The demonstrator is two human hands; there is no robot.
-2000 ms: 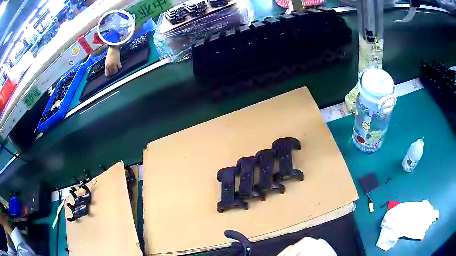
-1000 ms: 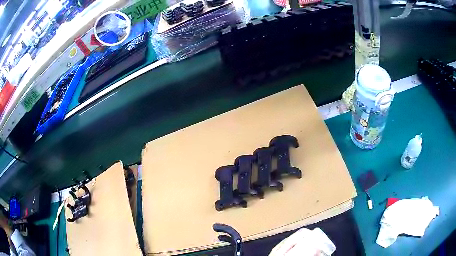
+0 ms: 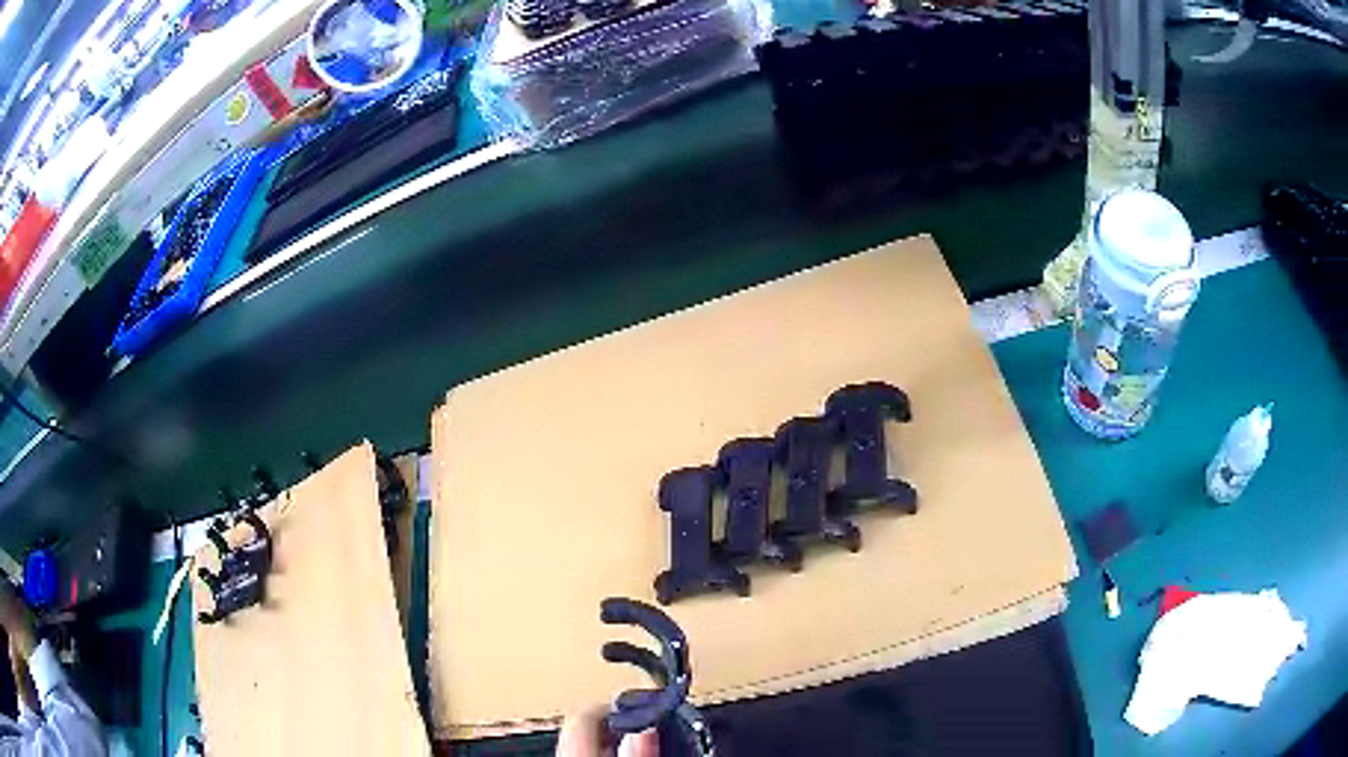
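Observation:
My left hand (image 3: 606, 737) is at the bottom edge, mostly cut off; only fingertips show. They hold a black curved bracket (image 3: 668, 661) upright, its prongs pointing left, over the near edge of the large cardboard (image 3: 547, 488). Several black brackets (image 3: 801, 481) with curved ends lie side by side in a slanted row on this cardboard. My right hand is not in view.
Left: a narrower cardboard (image 3: 318, 636) with upright hooked black parts (image 3: 234, 569). Right: a drinking bottle (image 3: 1131, 318), squeeze bottle (image 3: 1239, 454), dark pad (image 3: 1112, 531) and white cloth (image 3: 1215, 658). Behind: a dark green belt (image 3: 621, 237) with a black tray (image 3: 931, 111). A person's arm (image 3: 45, 680) shows far left.
The held bracket has risen into fuller view, and my left fingertips have appeared. A white shape at the bottom edge has gone. The black tray on the belt has moved right.

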